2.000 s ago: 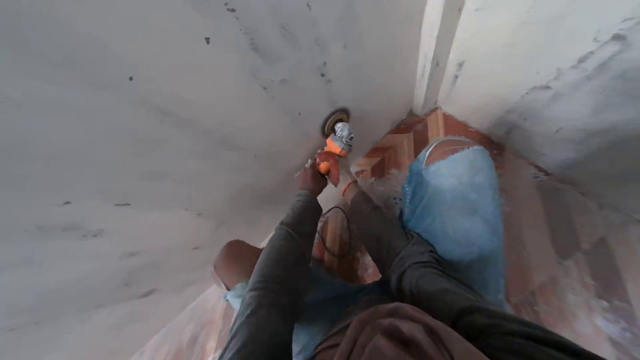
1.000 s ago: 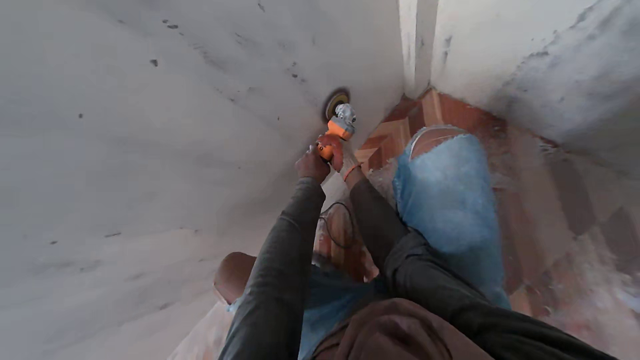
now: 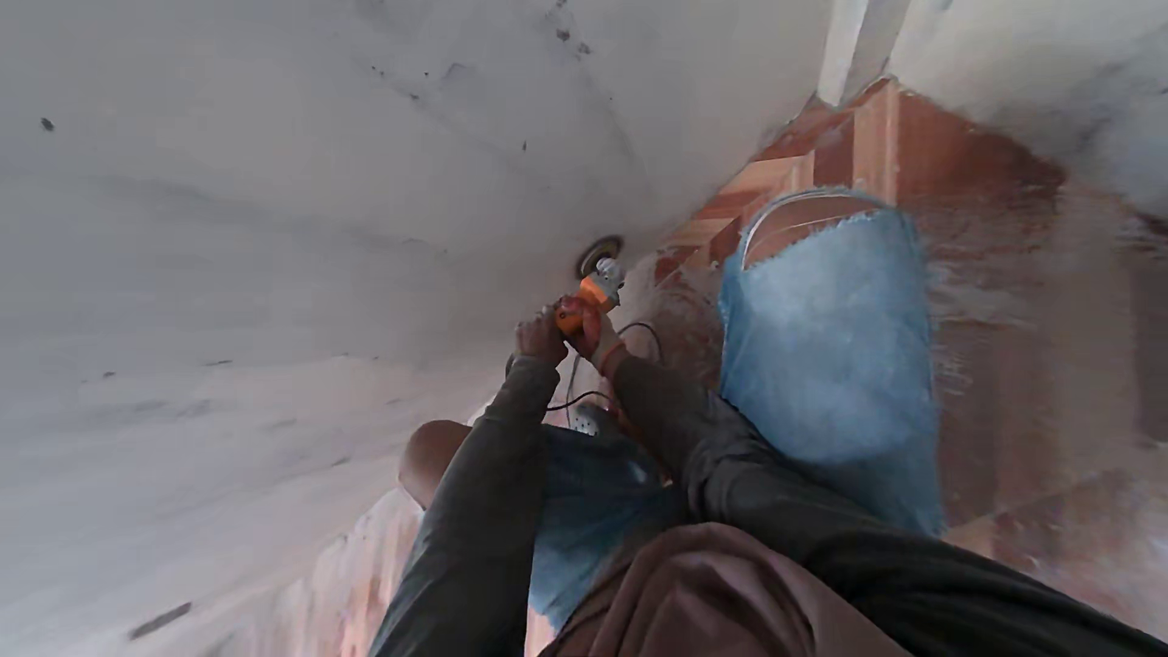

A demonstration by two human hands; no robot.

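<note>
An orange angle grinder (image 3: 598, 292) with a grey gear head and a round disc (image 3: 599, 256) is held between both hands, its disc at the lower part of the white wall (image 3: 365, 228). My right hand (image 3: 589, 330) is closed around the orange body. My left hand (image 3: 542, 338) is at the rear end of the grinder, its fingers bent against it; part of its grip is hidden. A dark cable (image 3: 646, 327) loops below the hands.
The dusty red and tan patterned floor (image 3: 995, 365) runs beneath my legs. My bent knee in torn blue jeans (image 3: 821, 338) is right of the grinder. A second wall (image 3: 1031, 55) meets the first near a pale vertical strip (image 3: 844, 46) at the upper right.
The grinder and both hands have moved lower along the wall, nearer to my body. The view has shifted somewhat.
</note>
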